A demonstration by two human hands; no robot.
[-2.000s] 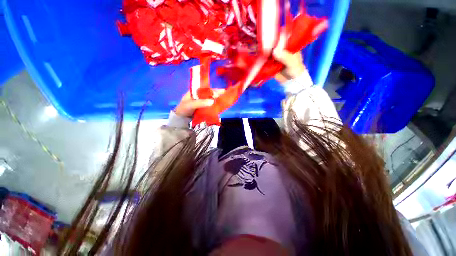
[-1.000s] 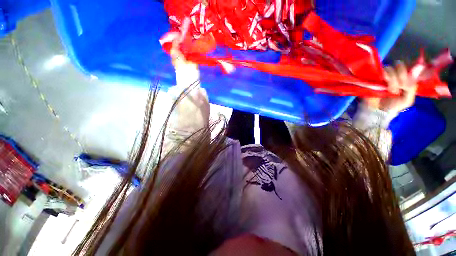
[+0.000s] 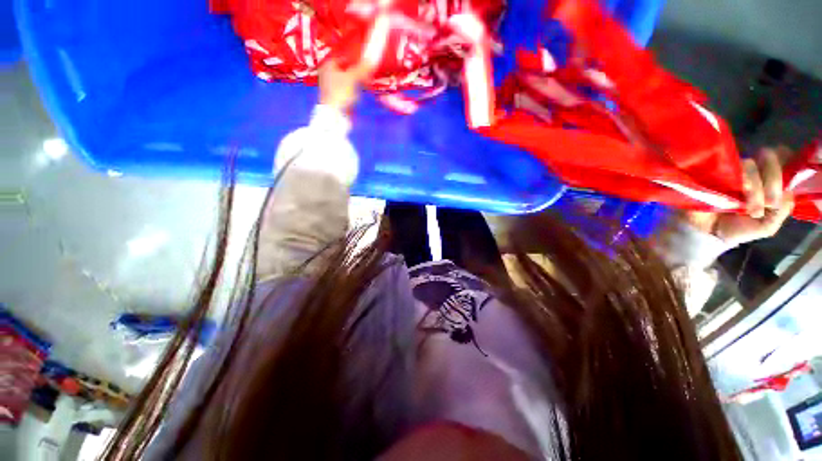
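A tangled pile of red-and-white strips (image 3: 306, 36) lies in the large blue bin (image 3: 162, 99), cut off by the top edge. My right hand (image 3: 762, 194) is closed around a bunch of red strips (image 3: 622, 149). The strips stretch from it back over the bin's right rim, and their ends stick out past my fist at the right edge. My left hand (image 3: 347, 81) is blurred at the front edge of the pile, by a whitish strip. Whether its fingers hold that strip cannot be told.
A blue stool or crate (image 3: 622, 221) stands at the right, partly hidden by the strips and hair. A pale worktable (image 3: 766, 347) at the lower right bears red pieces and a dark-screened device (image 3: 807, 419). Stacked red goods (image 3: 18, 369) are at the lower left.
My right hand has moved from over the bin to the far right with the red bunch. My left hand has let go of the bunch's near end and moved to the pile.
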